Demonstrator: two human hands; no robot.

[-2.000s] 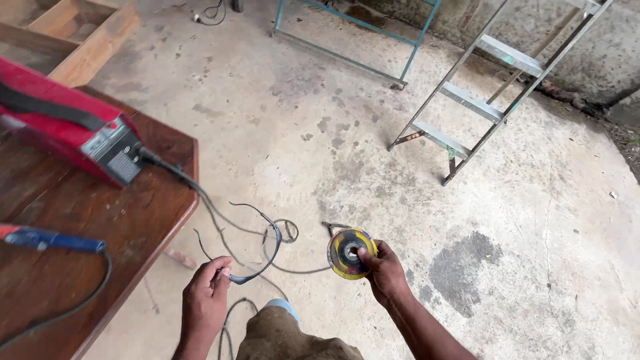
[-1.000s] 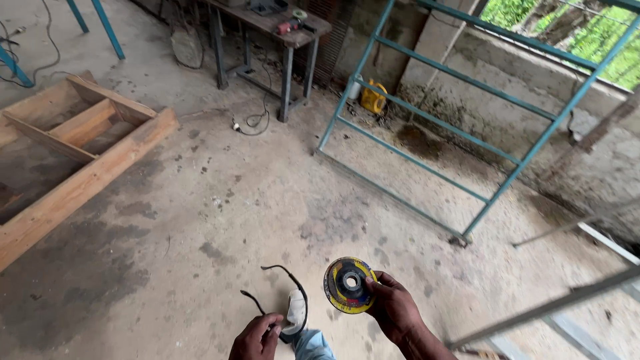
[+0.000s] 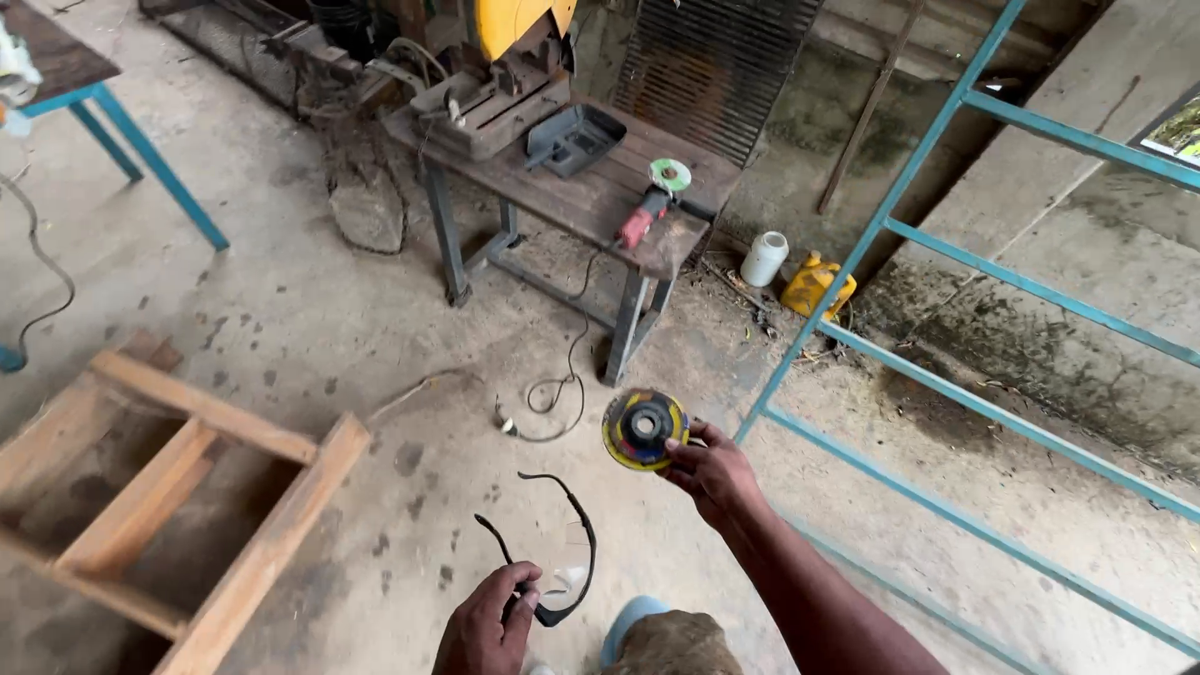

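Observation:
Low in the view, my left hand (image 3: 492,619) pinches a pair of clear safety glasses (image 3: 589,553) with black temples, which stand unfolded. My right hand (image 3: 714,469) grips a flap disc (image 3: 645,429) with a yellow-edged face and a dark hub by its right rim. The disc is higher than the glasses and to their right, apart from them. Beyond both hands, a red angle grinder (image 3: 637,220) with a green-faced disc (image 3: 670,175) lies on a wooden bench (image 3: 581,202). Its cord runs down to a plug (image 3: 508,427) on the floor.
A wooden frame (image 3: 272,544) lies at left. The blue metal frame (image 3: 881,220) rises at right. On the bench are a chop saw (image 3: 506,103) and a dark plastic tray (image 3: 577,141). A white container (image 3: 764,259) and yellow jerrycan (image 3: 816,284) stand by the wall. A blue-legged table (image 3: 150,155) is upper left.
The view has swung far from the red machine and stepladder toward the bench. Both hands still hold the glasses and the disc.

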